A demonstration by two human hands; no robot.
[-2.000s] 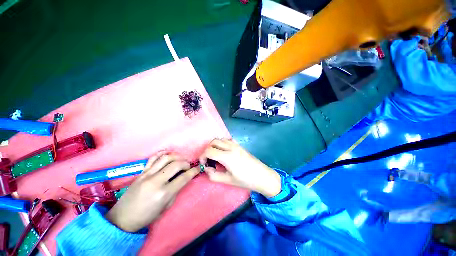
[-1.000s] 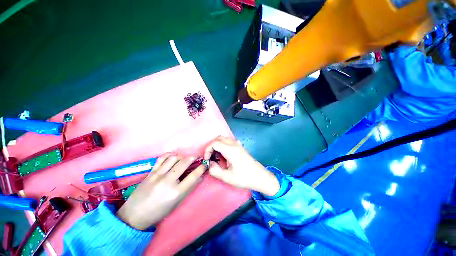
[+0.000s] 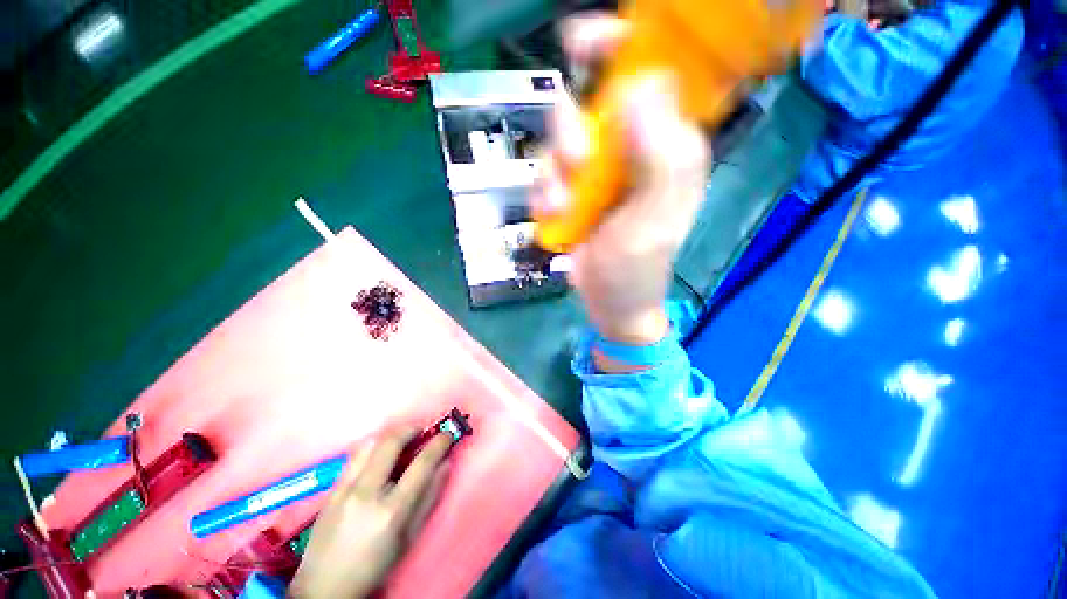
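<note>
My left hand (image 3: pixel 372 515) lies on a red plastic housing (image 3: pixel 454 424) on the pink mat and holds it; the housing's dark end with a small pale part shows past my fingertips. A blue battery pack (image 3: pixel 267 496) lies beside the hand, and part of a green board shows under it. My right hand (image 3: pixel 641 193), blurred, is raised and closed around the yellow-orange screwdriver (image 3: pixel 608 152). The driver's tip is over the white screw feeder (image 3: pixel 491 199); whether it touches is too blurred to tell.
A dark red tangled pile of small parts (image 3: pixel 379 309) is on the mat (image 3: pixel 281 351). Another red housing (image 3: pixel 185 462) with a green board and blue battery lies at left. A red housing (image 3: pixel 406 59) and blue pack lie beyond the feeder. A person's blue sleeve (image 3: pixel 901 70) is upper right.
My right hand has left the housing and taken hold of the screwdriver. My left hand stays on the housing. The view has shifted, bringing more of the bench beyond the feeder into sight.
</note>
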